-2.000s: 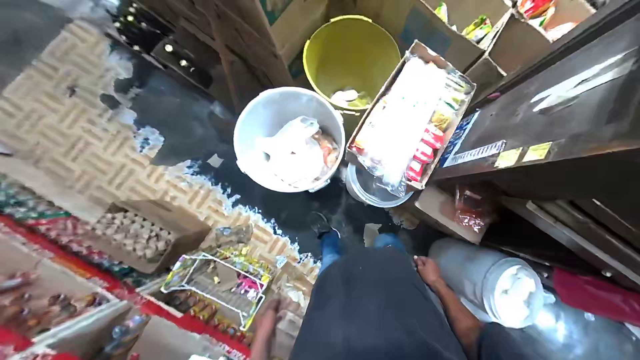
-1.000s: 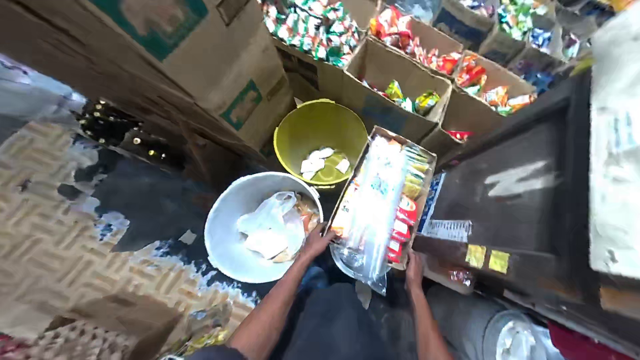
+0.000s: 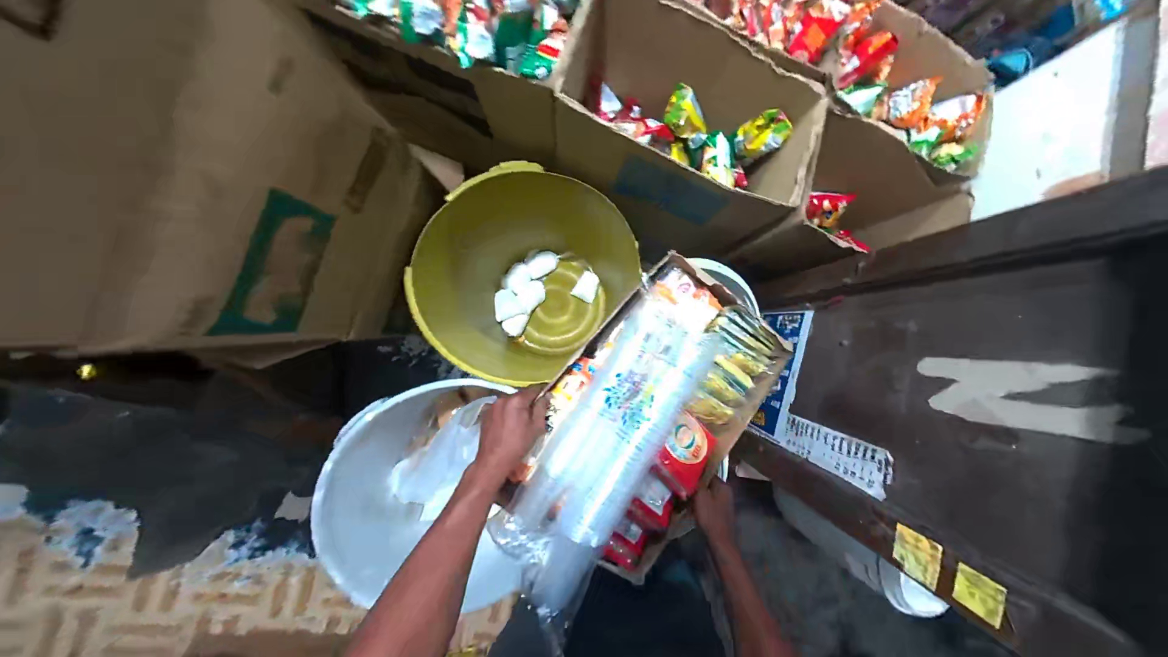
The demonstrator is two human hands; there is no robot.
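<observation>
A shallow cardboard box is held tilted between my two hands. My left hand grips its left edge and my right hand its lower right edge; the fingers beneath are partly hidden. Inside lie long clear plastic sleeves of what look like stacked disposable cups, red packets and a row of yellow-green sachets. To the left of the box, a yellow-green plastic bucket holds several small white pouches. Below that bucket, a white bucket contains a white plastic bag.
Open cardboard cartons of colourful snack packets stand ahead. A large carton is at the upper left. On the right is a dark cabinet with paper labels, and a white container sits low beside it. Patterned flooring shows at lower left.
Both hands, lower down and off the box two seconds ago, took hold of its edges by one second ago and still hold it. The view has swung toward the cartons.
</observation>
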